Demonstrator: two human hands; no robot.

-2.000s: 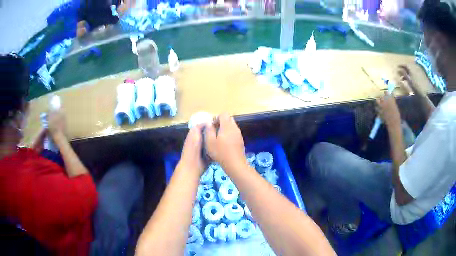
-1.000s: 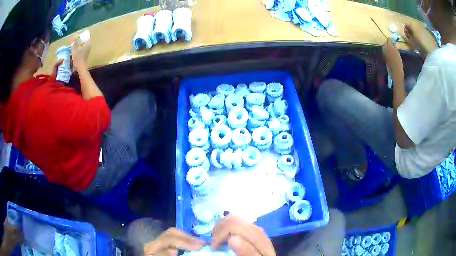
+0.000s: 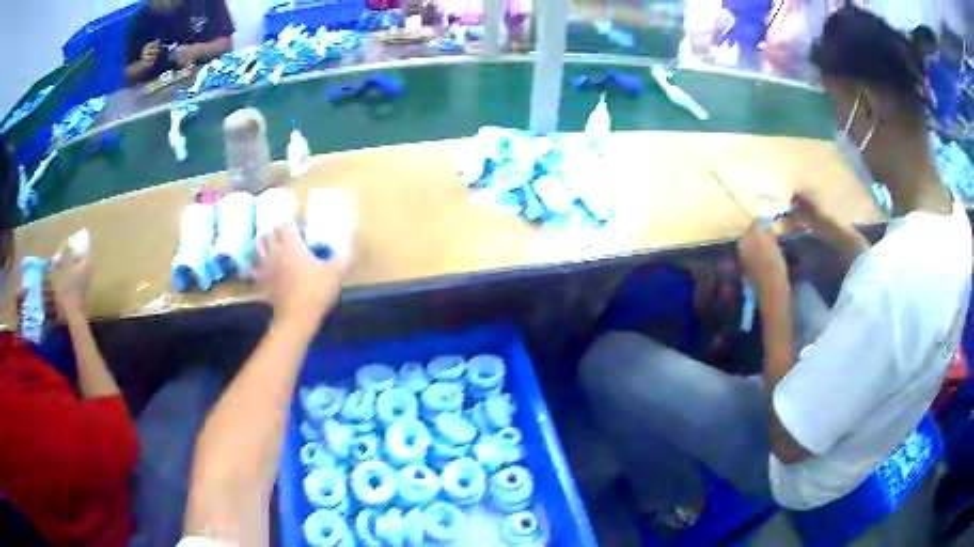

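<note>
My left hand [image 3: 301,269] reaches over the bench edge. Its fingers and thumb are around the near end of a pale blue-white joined assembly [image 3: 331,214], which sits on the bench at the right end of a row. The upright pale pieces [image 3: 235,235] of the row stand to its left, and my fingers partly cover the nearest one. My right hand is out of the picture. The blue parts tote [image 3: 550,449] in front of my knees holds many ridged round parts [image 3: 407,438].
A clear bottle [image 3: 247,150] and a white squeeze bottle [image 3: 298,154] stand behind the row. A heap of pale-blue parts [image 3: 534,182] lies on the bench [image 3: 427,235]. Seated workers are close on both sides. A green conveyor [image 3: 449,105] runs behind.
Both hands were together low over the tote. Now my left hand is at the bench row, with a fourth piece beside the earlier three, and my right hand has left view. The view has tilted up.
</note>
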